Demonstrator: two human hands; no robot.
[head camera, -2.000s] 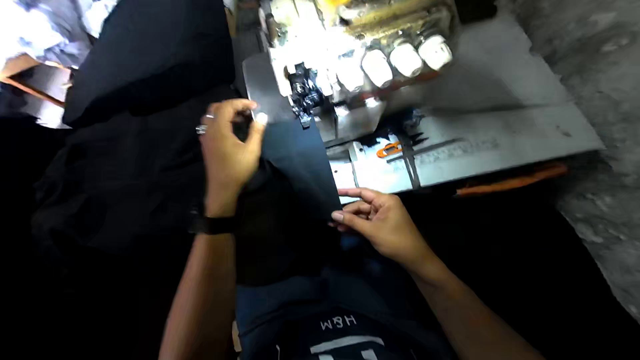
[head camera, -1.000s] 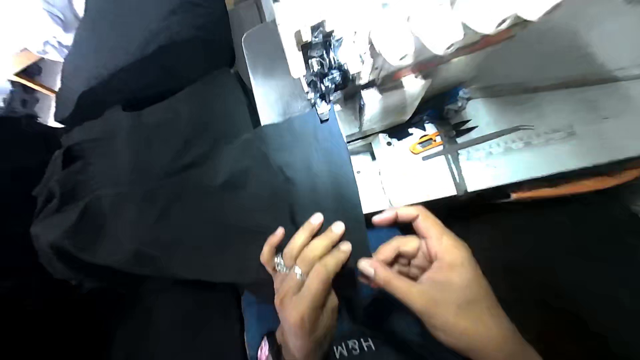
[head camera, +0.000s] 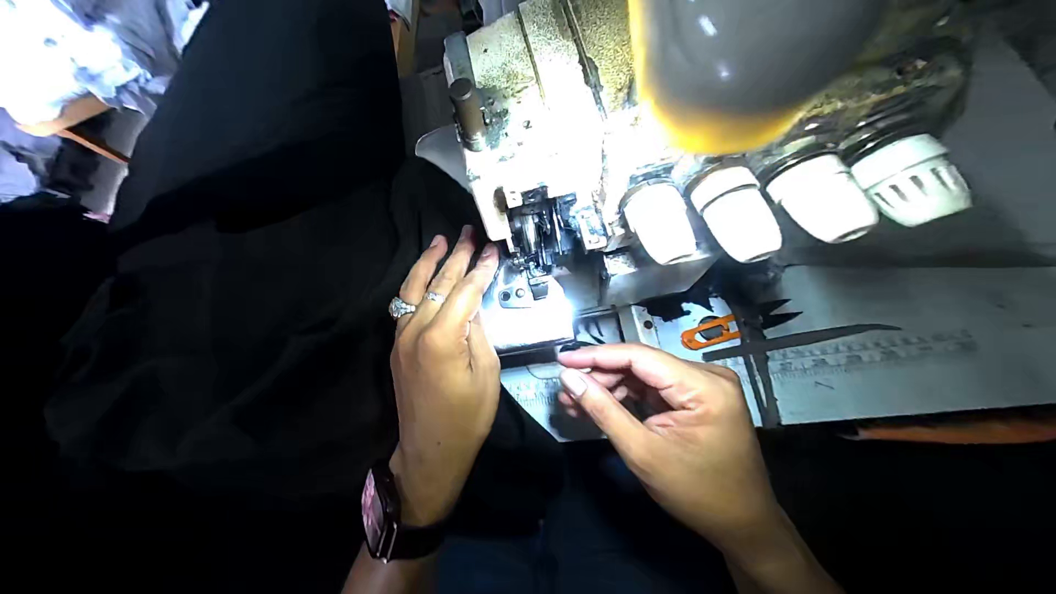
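Note:
An overlock sewing machine (head camera: 544, 107) with a row of white tension dials (head camera: 738, 213) fills the upper middle. My left hand (head camera: 445, 355), with rings and a watch, rests palm down on black fabric (head camera: 247, 346), its fingertips just left of the presser foot (head camera: 538, 276). The cloth spreads from under that hand across the left side. My right hand (head camera: 668, 421) is in front of the needle plate, thumb and forefinger brought close together; whether a thread or anything thin is between them cannot be told.
Orange-handled thread snips (head camera: 711, 332) lie on the machine table (head camera: 907, 379), right of the machine bed, beside dark strips and a printed ruler scale (head camera: 874, 351). Light-coloured cloth (head camera: 91, 58) is piled at the upper left. A rounded grey and yellow object (head camera: 742, 66) overhangs the machine.
My left hand has moved up from the fabric's near part to beside the presser foot. The black fabric's edge has shifted left, baring the plate. The view is now closer to the machine.

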